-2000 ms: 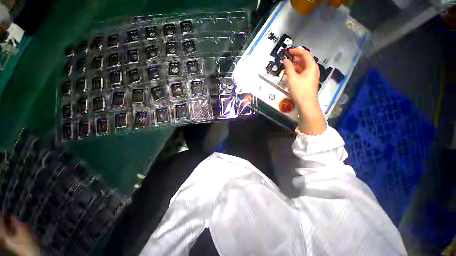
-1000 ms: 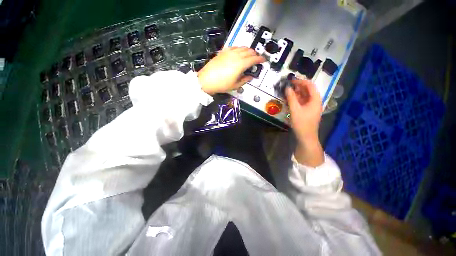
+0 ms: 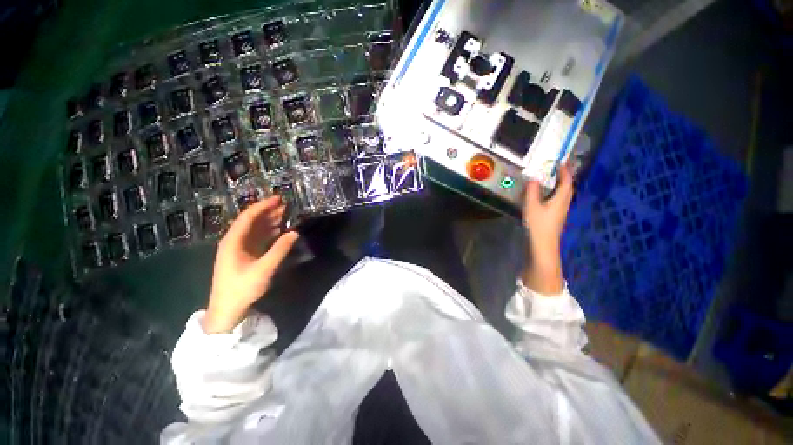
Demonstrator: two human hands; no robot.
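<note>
My left hand [image 3: 246,261] is at the front edge of the clear blister tray [image 3: 326,209], thumb and fingers apart around a dark housing [image 3: 285,196] in a pocket; whether it grips it I cannot tell. Rows of black housings fill the tray's left and middle. My right hand [image 3: 548,222] is at the front right corner of the white benchtop machine [image 3: 530,26], fingers apart, with nothing seen in it. Black fixture blocks [image 3: 480,68] and a small part in a light nest [image 3: 449,102] sit on the machine's top.
A red-orange button [image 3: 480,168] and a lit green button [image 3: 507,182] are on the machine's front. A blue plastic pallet [image 3: 661,217] lies on the floor at right. Darker trays [image 3: 78,365] are at lower left on the green mat [image 3: 174,282].
My left hand has moved from the machine left to the tray's front edge. My right hand has left the fixture and the dark part it held, and moved right and down to the machine's corner.
</note>
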